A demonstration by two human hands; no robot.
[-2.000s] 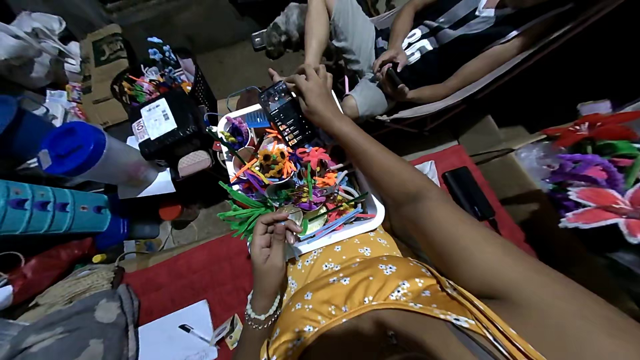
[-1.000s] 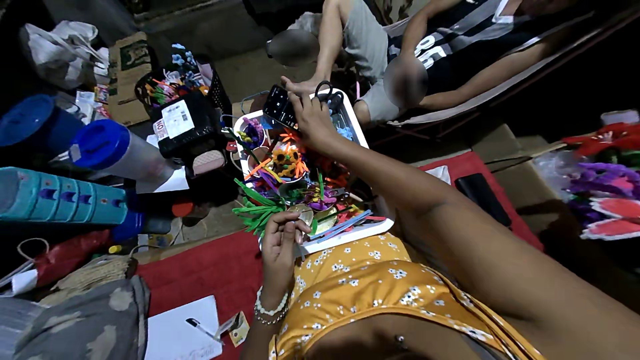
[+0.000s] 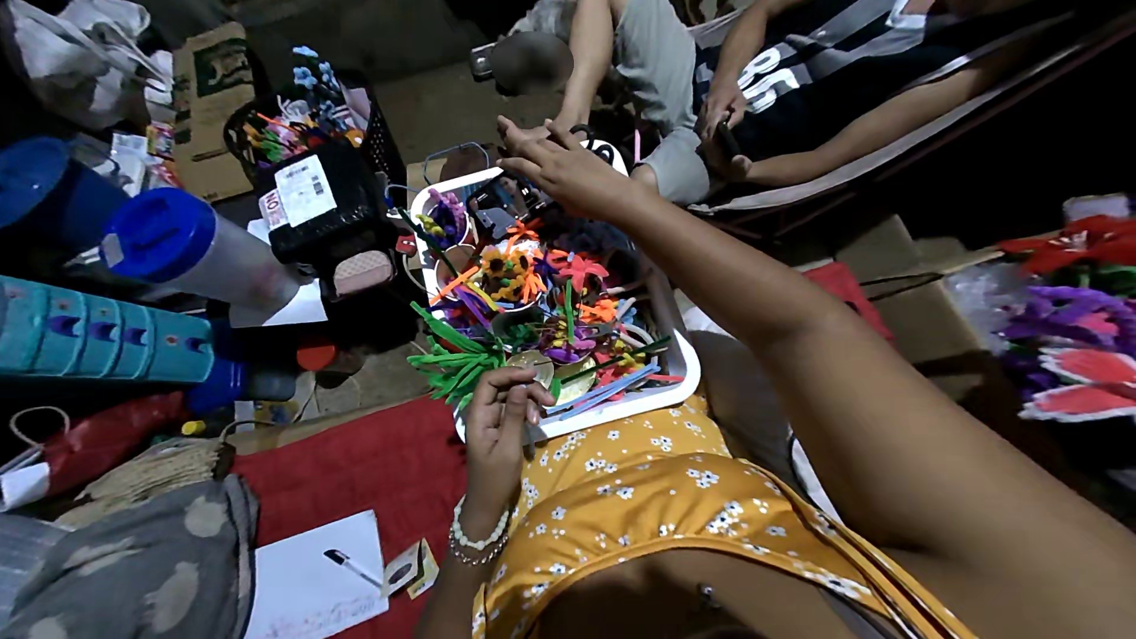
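A white plastic tray (image 3: 688, 364) rests on my lap, filled with pipe-cleaner flowers (image 3: 508, 273), loose stems and small cups. Over its near left edge is my left hand (image 3: 506, 413), fingers loosely curled beside a bunch of green pipe cleaners (image 3: 457, 355) and a round, shiny lid-like piece (image 3: 532, 364); whether it grips anything is unclear. My right hand (image 3: 568, 169) reaches across the far end, fingers spread, above a phone (image 3: 506, 200) lying in the tray with its screen lit. Part of the phone is hidden by the hand. Blue pipe cleaners (image 3: 608, 390) lie along the near edge.
A person with a phone sits in a hammock (image 3: 834, 164) beyond the tray. At left stand a blue-lidded jug (image 3: 222, 257), a teal drawer unit (image 3: 106, 333) and a black wrapped parcel (image 3: 324, 204). Paper with a pen (image 3: 355, 568) lies on red cloth. Pipe-cleaner flowers (image 3: 1078, 311) are at right.
My right hand has lifted off the phone and its fingers have spread. The phone, earlier upright under my fingers, now sits lower in the tray. My left hand stays near the green pipe cleaners.
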